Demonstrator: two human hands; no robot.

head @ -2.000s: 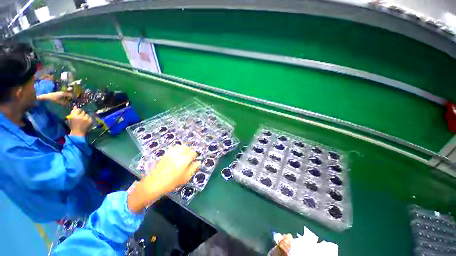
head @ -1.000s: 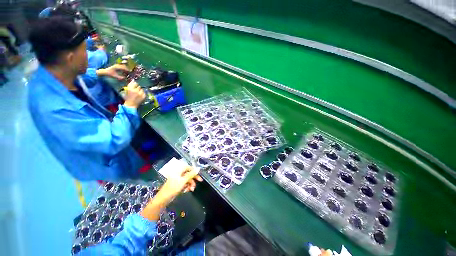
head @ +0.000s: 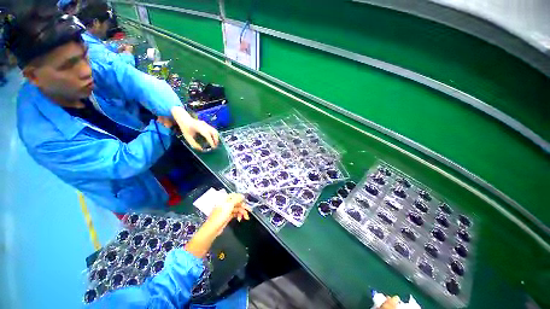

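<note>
My left hand (head: 226, 211) is loosely curled at the bench edge, beside the overlapping clear trays (head: 274, 158) of dark round parts. A white piece (head: 207, 200) shows behind it; I cannot tell whether the hand touches it or holds anything. My right hand (head: 391, 302) is mostly cut off by the bottom edge, bunched on a white cloth (head: 409, 304). A small white and blue tip (head: 378, 298) sticks up beside it. A squared clear tray (head: 406, 232) of dark discs lies in front. Loose round parts (head: 336, 200) lie between it and the stack.
Another tray of round parts (head: 135, 256) sits lower down, left of the bench. At the left, a person in a blue smock (head: 90, 145) reaches a hand (head: 198, 134) over the bench, by a dark round part. A blue box (head: 215, 114) stands behind. The green back panel (head: 362, 84) runs along the bench.
My left hand has come off the stacked trays to the bench edge. The view has swung left, bringing in the lower tray. The neighbour's hand has reached toward the stack.
</note>
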